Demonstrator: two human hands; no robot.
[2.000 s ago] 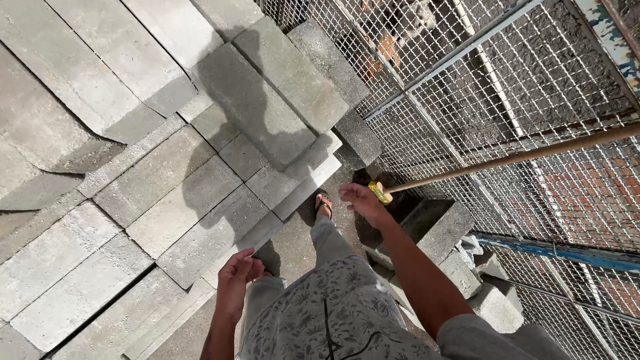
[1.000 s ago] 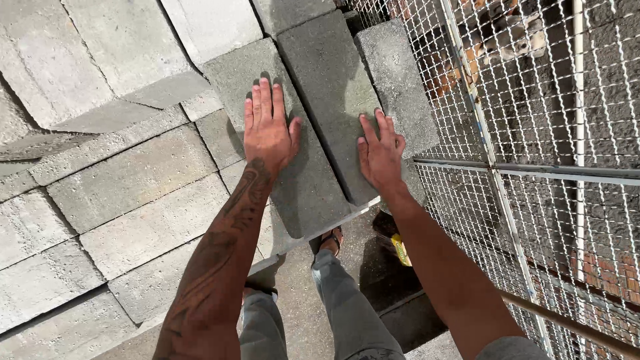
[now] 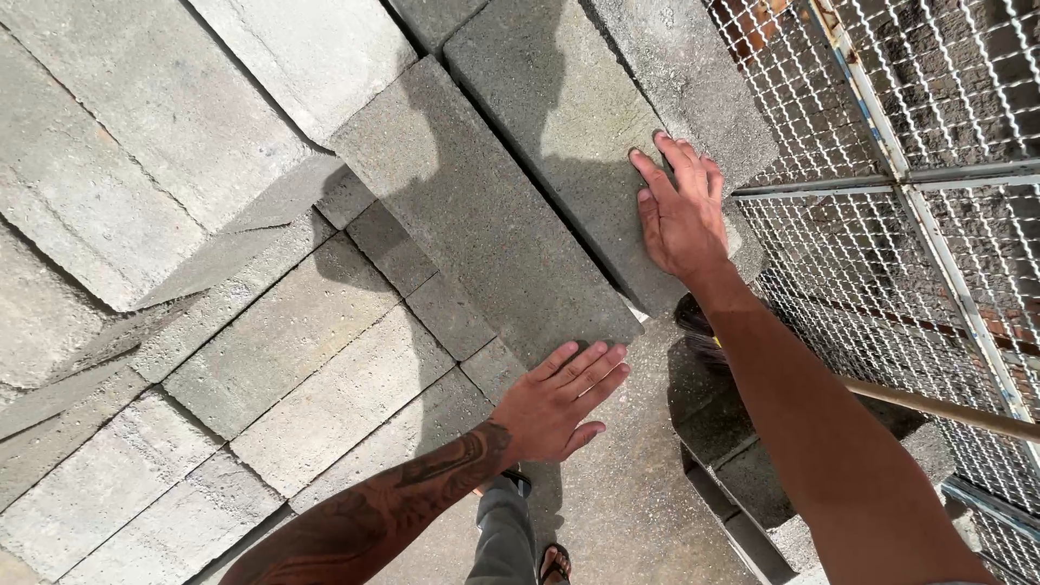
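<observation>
My left hand [image 3: 561,398] lies with fingers spread at the near end of a long grey concrete block [image 3: 496,219], fingertips on its edge. A narrow dark gap separates that block from a second concrete block [image 3: 528,97] on its right. On the second block's right side rests my right hand [image 3: 686,203], fingers bent and apart, close to the joint with a rougher block [image 3: 691,81]. Neither hand is closed around anything.
Stacked concrete blocks [image 3: 284,357] fill the left side. A metal mesh fence [image 3: 894,187] runs along the right, with a broom's wooden handle [image 3: 934,406] before it. More blocks [image 3: 764,471] stand low at the right. My sandalled foot [image 3: 555,562] is on the concrete floor.
Two seconds ago both hands were off the blocks; one second ago both lay on them. Since then my left hand has moved down to the left block's near end, and the gap between the two blocks looks wider.
</observation>
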